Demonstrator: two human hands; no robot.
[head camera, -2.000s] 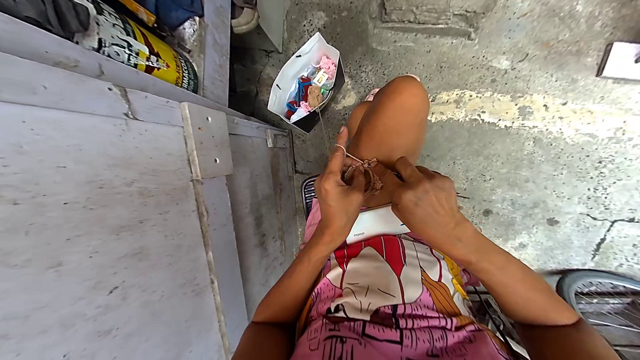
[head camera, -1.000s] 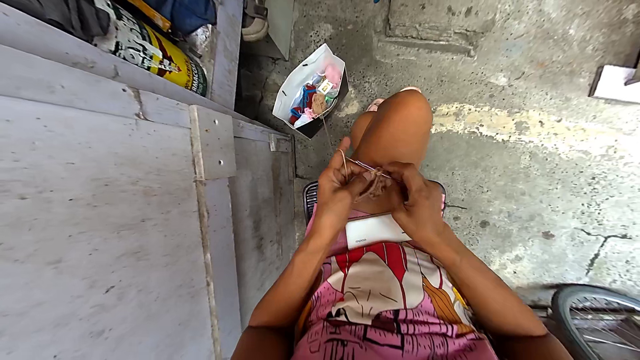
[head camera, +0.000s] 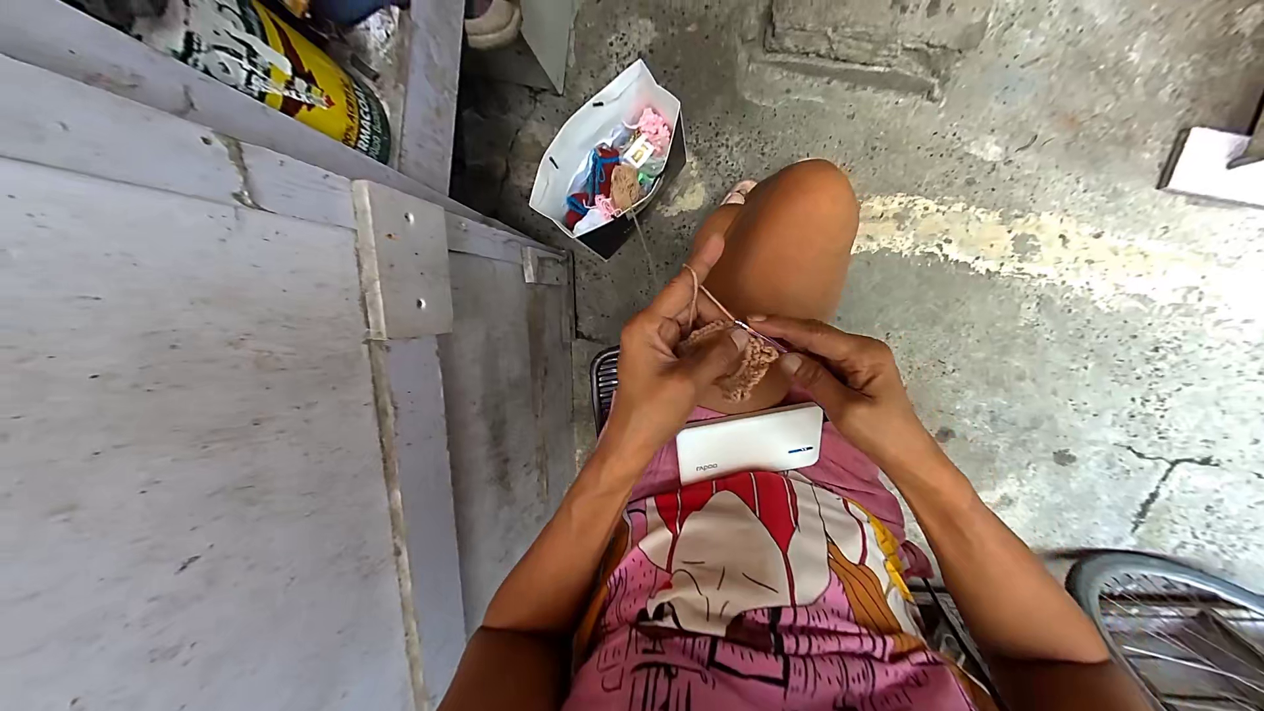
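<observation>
My left hand (head camera: 671, 360) pinches a piece of tan crochet work (head camera: 748, 370) between thumb and fingers, with the yarn (head camera: 713, 299) looped over its raised index finger. My right hand (head camera: 844, 375) grips a thin crochet hook (head camera: 765, 338), whose tip meets the yarn at the top edge of the piece. Both hands are close together above my lap. A white power bank (head camera: 750, 442) lies on the lap just below them. Beyond the knee, an open white bag (head camera: 568, 163) on the ground holds a tan yarn ball (head camera: 625, 186) and other coloured yarn; a strand runs from it toward my left hand.
A grey painted wooden panel (head camera: 197, 444) stands close on the left, with a yellow-labelled can (head camera: 316, 89) behind its upper rail. A bicycle wheel (head camera: 1175, 602) is at the lower right. A white object (head camera: 1220, 168) lies on the concrete floor at the upper right.
The crochet piece is turned and more spread between my hands than before. My left index finger points up more plainly with the yarn over it. My right fingers have straightened along the hook.
</observation>
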